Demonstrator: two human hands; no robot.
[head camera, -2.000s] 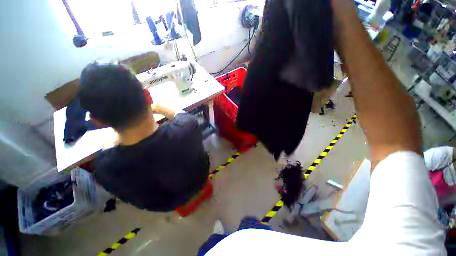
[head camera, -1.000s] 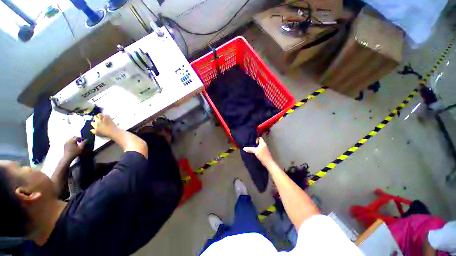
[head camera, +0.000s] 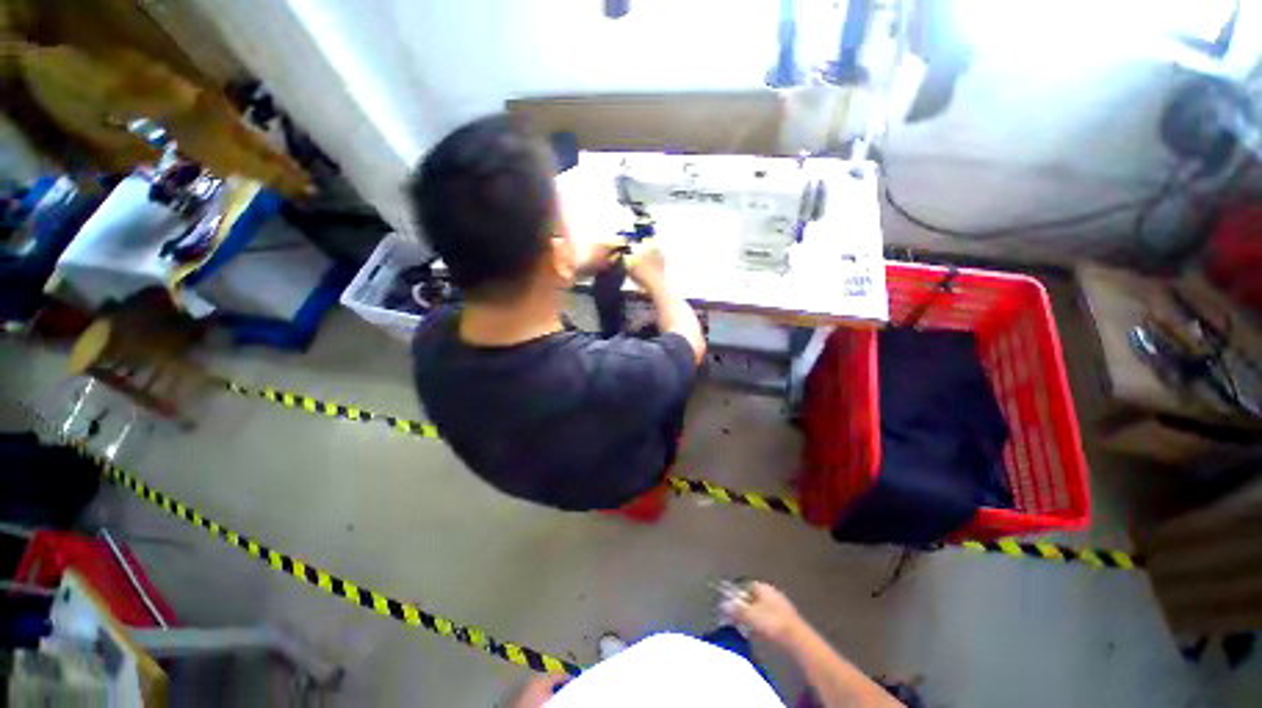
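Dark cloth pieces lie heaped in a red plastic crate right of centre, with part hanging over its near edge. My right hand is below and left of the crate, apart from the cloth. Its fingers are closed around a small, thin metallic thing, which looks like thread snips; it is blurred. My left hand is cut off by the bottom edge beside my white top, and its fingers cannot be made out.
A person in a dark top sits on a red stool at a white sewing machine, handling dark cloth. A white crate stands left of them. Cardboard boxes stand at right. Yellow-black tape crosses the floor.
My right hand has let go of the dark cloth, which now hangs over the crate's edge, and has drawn back towards me. The view has turned left. My left hand shows at the bottom edge.
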